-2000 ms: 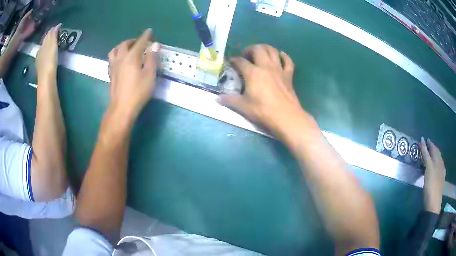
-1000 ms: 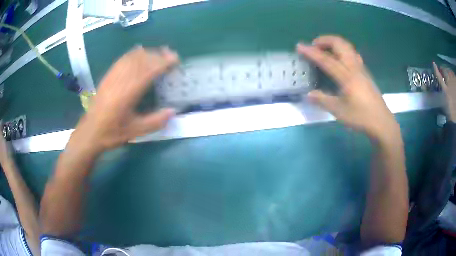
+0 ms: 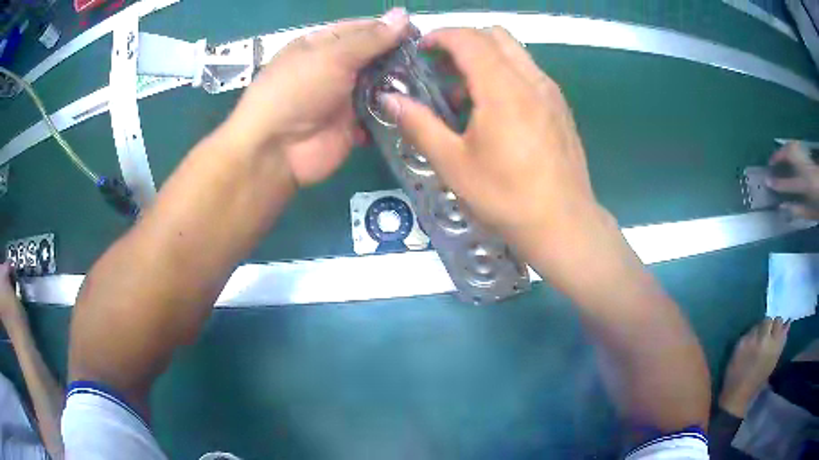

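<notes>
A long grey cover plate (image 3: 451,212) with several round raised centres in a row is held up at a slant, its lower end over the white guide rail. My left hand (image 3: 314,99) holds its upper end from the left, fingertips at the top edge. My right hand (image 3: 503,126) grips the same end from the right, with its thumb on the plate's face near the top round centre. A silver housing plate (image 3: 364,221) lies behind it against the rail; one dark-ringed circle shows, and the rest is hidden by the cover plate and my right hand.
The white guide rail (image 3: 332,279) crosses in front of me. A stop arm (image 3: 131,135) with a bracket (image 3: 231,66) and cable stands at left. Neighbours' hands touch plates at far left (image 3: 32,255) and far right (image 3: 759,187). A pale sheet (image 3: 792,286) is at right.
The plate seen flat and blurred between my hands a second ago no longer shows that way. My hands have come together, holding a slanted cover plate; a dark-ringed plate now shows at the rail.
</notes>
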